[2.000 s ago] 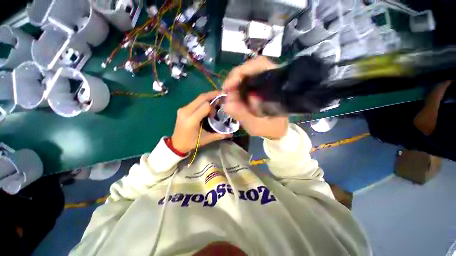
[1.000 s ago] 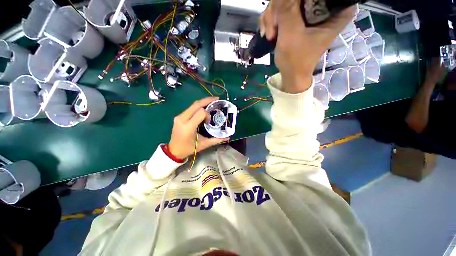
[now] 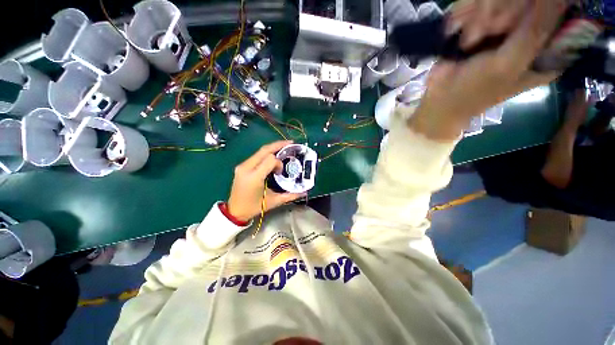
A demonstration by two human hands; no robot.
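My left hand point(image 3: 255, 180) grips a white cup-like housing point(image 3: 311, 176) near the bench's front edge, its open end facing up. A round metallic part and a dark part show inside it. Yellow and dark lead wires point(image 3: 262, 212) hang down from the hand. My right hand point(image 3: 482, 67) is raised at the upper right, blurred, around a black electric screwdriver point(image 3: 426, 39). The tool's tip is not clearly visible. The screw feeder point(image 3: 340, 42) stands at the centre back, left of the screwdriver.
A tangled pile of wired components point(image 3: 232, 87) lies left of the feeder. White housings point(image 3: 101, 60) stand on the left of the green bench point(image 3: 195, 182); more housings point(image 3: 384, 108) are partly hidden behind my right arm. Another person's arm point(image 3: 563, 151) and a cardboard box point(image 3: 554, 229) are at the right.
My right hand and the screwdriver left the housing, went to the feeder, then moved right and away from it. My left hand keeps hold of the housing.
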